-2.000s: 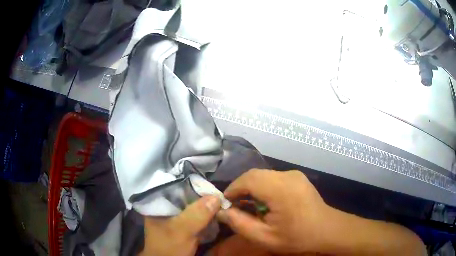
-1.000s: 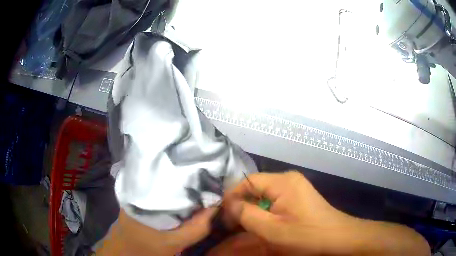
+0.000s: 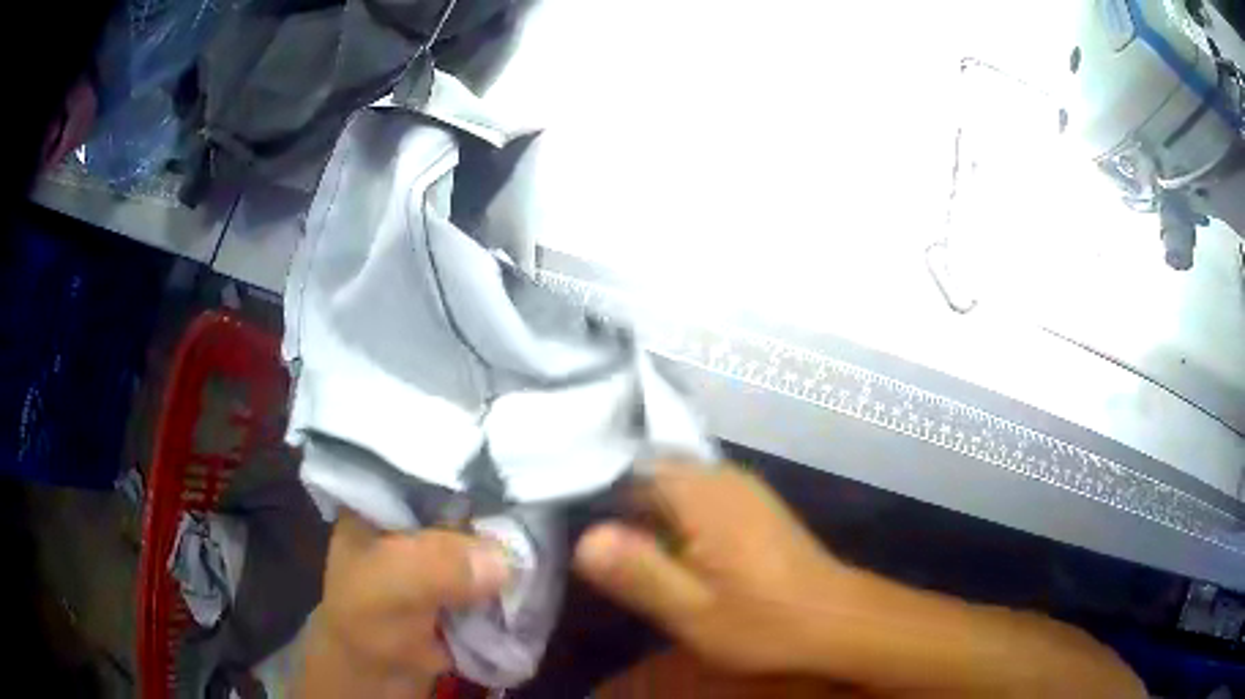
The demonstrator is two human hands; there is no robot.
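A grey garment piece (image 3: 382,314), pale inner face up with dark seam lines, hangs over the table's front edge at the left. My left hand (image 3: 410,580) pinches its lower end, where a small whitish part shows by the thumb. My right hand (image 3: 710,567) is blurred at the right side of the cloth, thumb apart from my left hand. Its fingers lie behind or at the cloth's edge, so I cannot tell what they hold. The green-handled awl cannot be made out now.
A dark grey pile (image 3: 294,82) and clear-blue plastic (image 3: 137,116) lie at the table's back left. A red basket (image 3: 171,478) with cloth is below left. A ruler scale (image 3: 888,410) runs along the table front. A sewing machine (image 3: 1167,109) stands at the right.
The green handle no longer shows at my right hand. My hands have moved apart, and the cloth's lower end now hangs between them. The view has shifted slightly.
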